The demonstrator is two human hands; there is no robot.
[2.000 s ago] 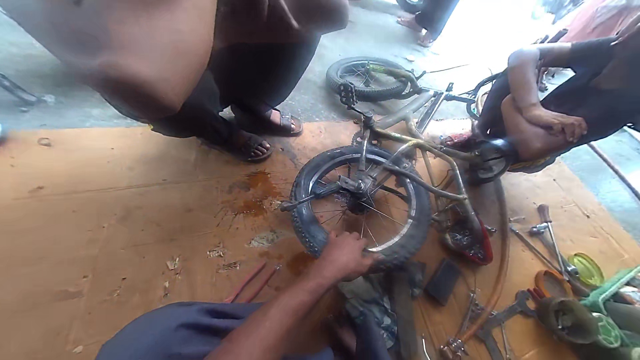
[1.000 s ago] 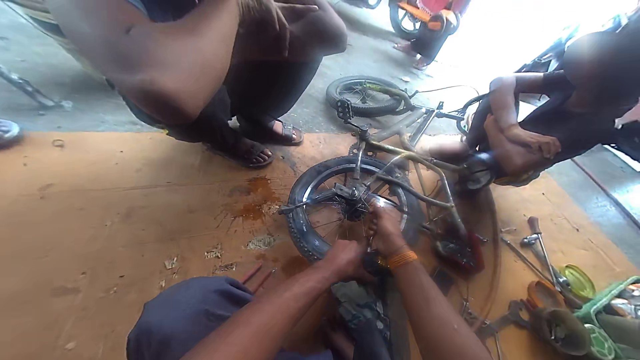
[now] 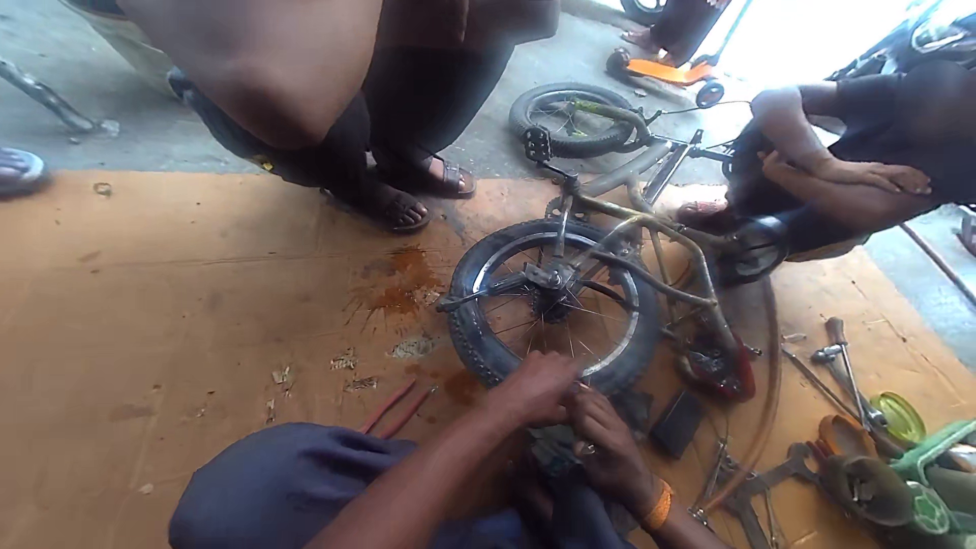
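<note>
A small bicycle lies on its side, its gold-coloured frame (image 3: 671, 229) stretching up and right from the near wheel (image 3: 467, 324), whose black tyre is fitted. At the wheel's centre are the hub and sprocket (image 3: 550, 286). My left hand (image 3: 540, 387) is at the near edge of the tyre, fingers curled and partly hidden. Close against it is my right hand (image 3: 610, 446), with a ring and an orange wristband, its fingers bent near the left fingertips. Whether either hand holds something small cannot be told. A red saddle or similar red part (image 3: 736, 374) lies right of the wheel.
Brown cardboard (image 3: 191, 305) covers the ground. Red-handled pliers (image 3: 396, 404) lie left of my hands. Wrenches (image 3: 762, 484), a ratchet (image 3: 842, 358) and containers (image 3: 869, 488) are at right. A person's sandalled feet (image 3: 408, 210) and another person's folded arms (image 3: 854, 171) are near the bicycle.
My right hand, out of view at first, was at the wheel's hub one second ago. It has moved back toward me, beside my left hand at the near edge of the tyre.
</note>
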